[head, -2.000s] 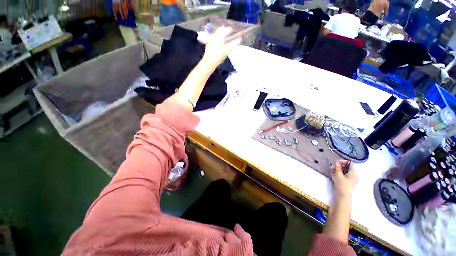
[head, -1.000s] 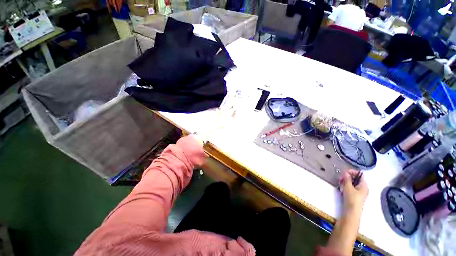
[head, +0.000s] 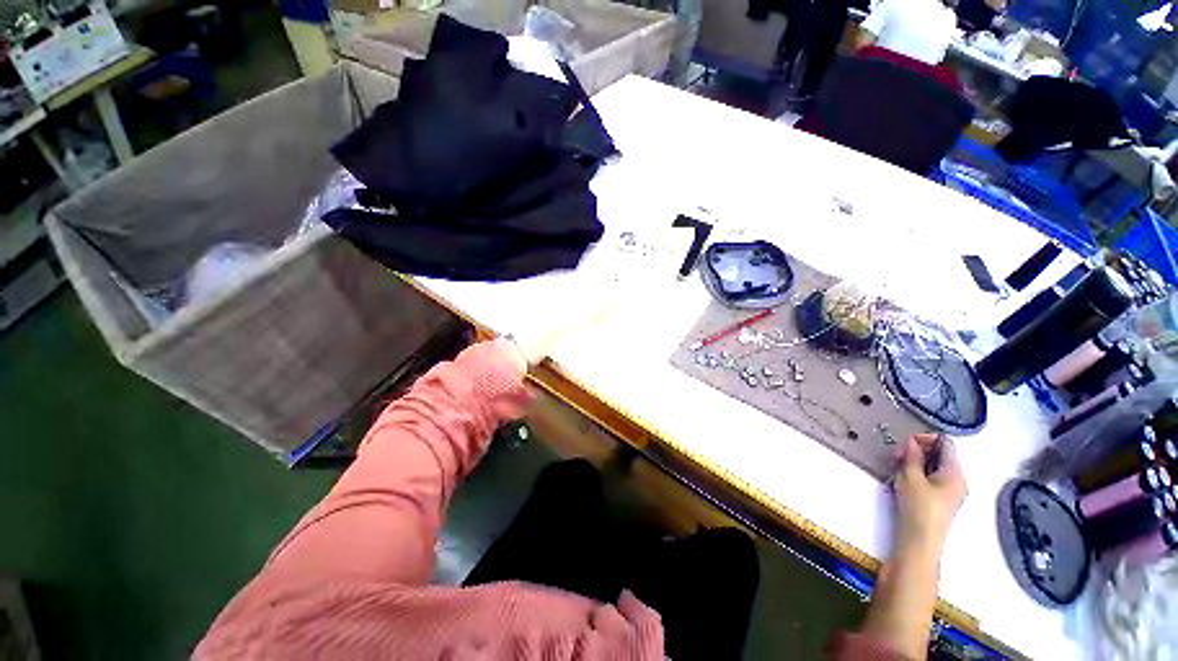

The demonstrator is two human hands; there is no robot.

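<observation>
My left hand (head: pixel 572 332) reaches over the white table from the pink sleeve; it is washed out against the table, so its fingers and any hold cannot be made out. My right hand (head: pixel 928 480) is at the mat's near right corner, closed on a small dark tool (head: pixel 938 452), probably thread snips. A heaped black garment (head: pixel 472 155) lies at the left end of the table, against the fabric bin. A small black angled piece (head: pixel 694 245) lies beside a black button tray (head: pixel 749 271). A red pencil (head: pixel 736 328) and scattered buttons lie on the grey-brown mat (head: pixel 723 375).
A grey fabric bin (head: pixel 220 220) stands at left. A brown pincushion-like lump (head: pixel 846 314) and another tray (head: pixel 933 384) are on the mat's far side. A tray (head: pixel 1044 542) and thread cones (head: pixel 1121 501) stand at right. A yellow tape (head: pixel 698 467) runs along the table edge. A person sits beyond.
My left arm has come down from beyond the black garment to the table's near edge. The small black piece has changed from a straight strip to an angled shape. My right hand still holds the dark tool.
</observation>
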